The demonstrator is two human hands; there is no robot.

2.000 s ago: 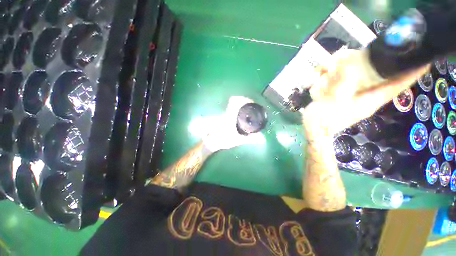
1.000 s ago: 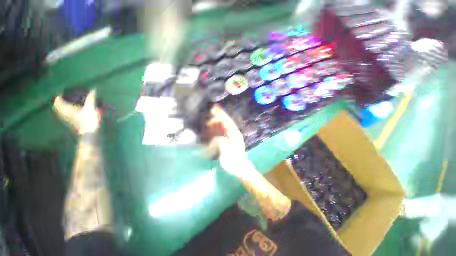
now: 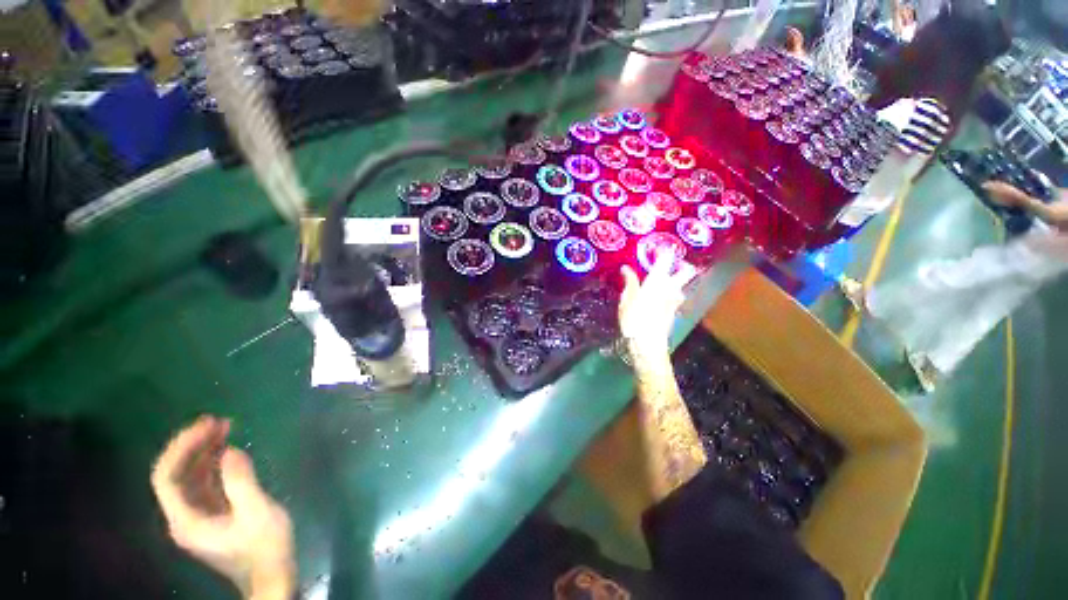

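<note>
Black round units with lit rings stand in rows in a black tray (image 3: 515, 381). My right hand (image 3: 651, 311) is at the tray's near edge, fingertips at a red-glowing unit (image 3: 661, 251); whether they grip it I cannot tell. My left hand (image 3: 228, 510) is raised at the lower left, fingers curled but apart, with nothing seen in it. The electric screwdriver (image 3: 361, 314) hangs in front of the white screw feeder (image 3: 404, 240), out of both hands. A blurred dark object (image 3: 240, 260) is on the green mat left of the feeder.
An open cardboard box (image 3: 873, 410) with black trays inside stands below the bench edge. A second tray of units (image 3: 779, 111) is at the far right. Small dark specks lie on the mat (image 3: 469, 451). Another person's arm (image 3: 1031, 205) shows at the right. A blue bin (image 3: 123, 123) is upper left.
The view has swung right. My right hand has let go of the screwdriver and reached right to the lit units. The black unit is no longer seen in my left hand.
</note>
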